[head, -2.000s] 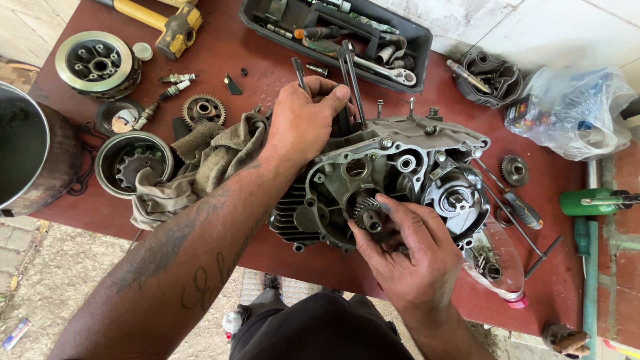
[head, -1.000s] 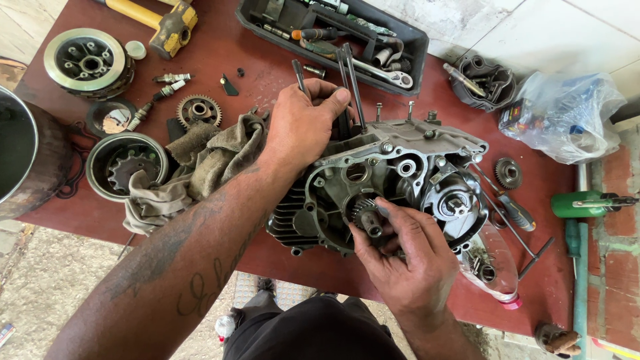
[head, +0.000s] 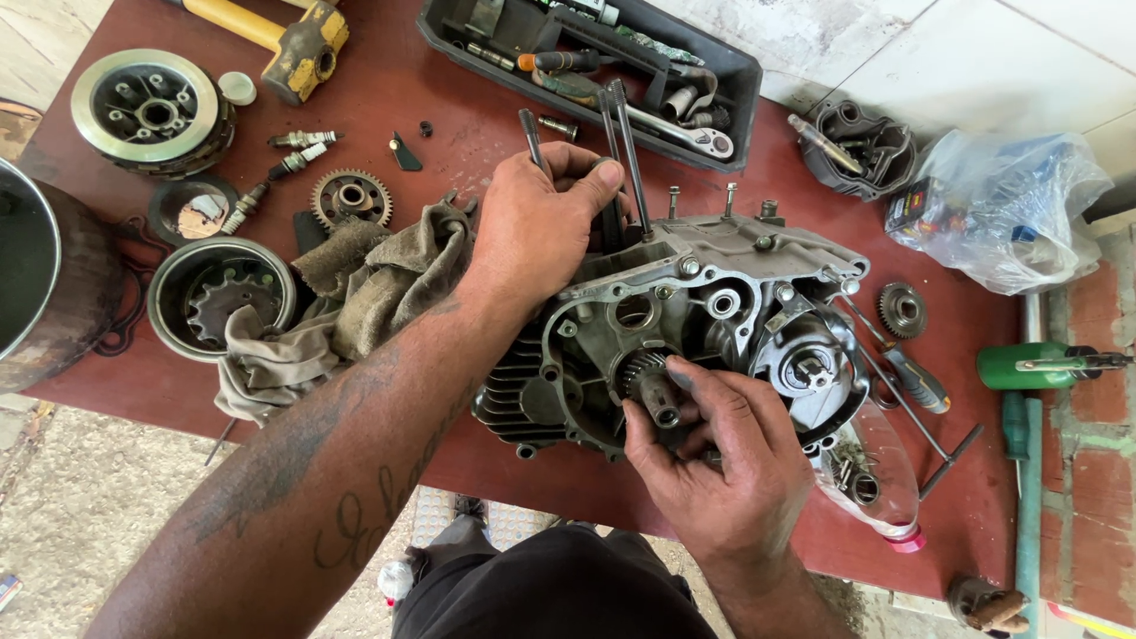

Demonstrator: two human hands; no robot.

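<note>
A motorcycle engine crankcase [head: 710,257] lies on the red table with its side cavity facing up toward me. My right hand [head: 728,453] has thumb and fingers around a small toothed gear [head: 646,373] on a protruding shaft end [head: 661,401] in that cavity. At the crankcase's upper opening, my left hand [head: 546,213] closes on a dark upright part [head: 611,217], perhaps the connecting rod; the fingers partly hide it. Long threaded studs [head: 628,151] rise beside this hand.
Left of the engine are a rag [head: 382,275], clutch basket [head: 155,111], loose gear [head: 351,197], spark plugs [head: 302,139] and sledgehammer [head: 302,53]. A black tool tray [head: 745,106] lies behind. On the right are a screwdriver [head: 919,377], T-handle wrench [head: 945,461] and green bottle [head: 1029,366].
</note>
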